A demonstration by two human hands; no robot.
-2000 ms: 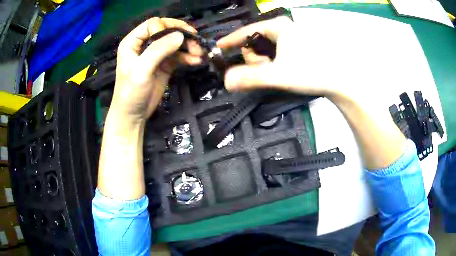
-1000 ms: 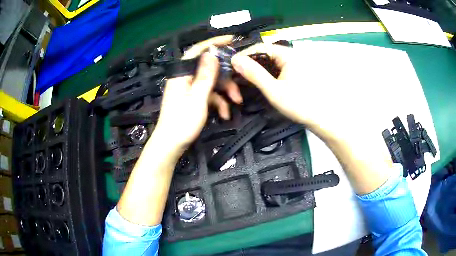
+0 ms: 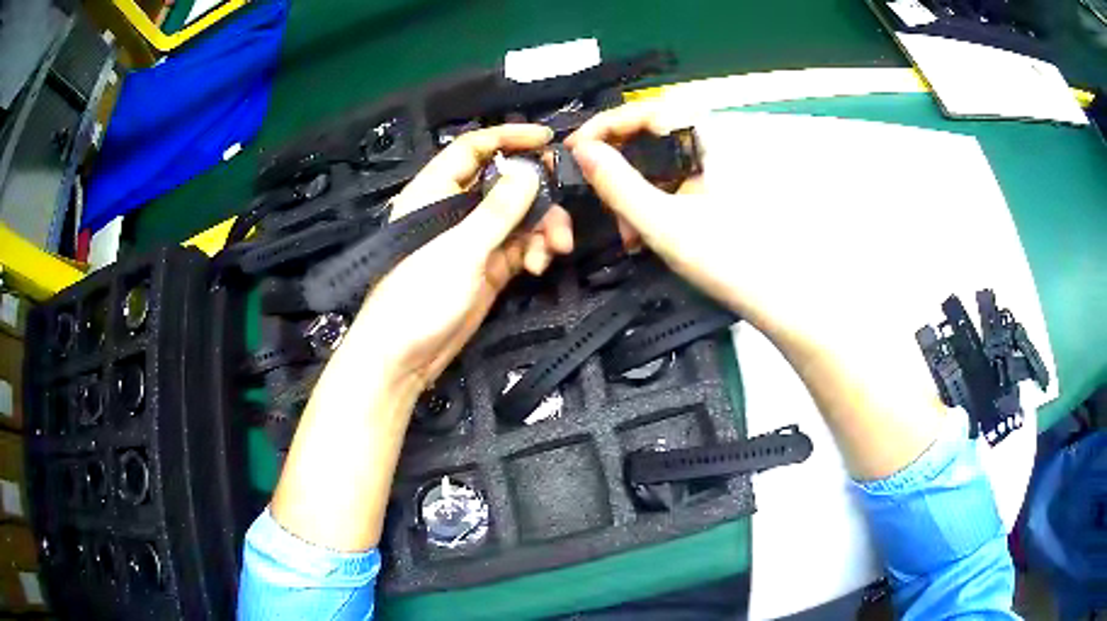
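My left hand (image 3: 455, 249) holds a round dark watch body (image 3: 520, 182) over the back of the foam tray, its thumb across the face. A long black strap piece (image 3: 386, 251) extends from the watch to the left, over my left hand. My right hand (image 3: 643, 200) pinches a short black strap piece (image 3: 662, 155) with a buckle at its end, against the right side of the watch body. The joint is too small to make out. The black foam tray (image 3: 556, 485) below holds watches with straps and a film-covered watch body (image 3: 452, 511).
Stacked foam trays (image 3: 198, 425) with round watch bodies stand at left. A white sheet (image 3: 850, 243) lies right of the tray with a strap pile (image 3: 981, 362) on it. A blue cloth (image 3: 182, 115) is upper left, a white label (image 3: 552, 60) behind the tray.
The long strap piece now shows clearly, reaching left from the watch. The short strap piece shows more clearly in my right fingers. Both hands stay together at the watch.
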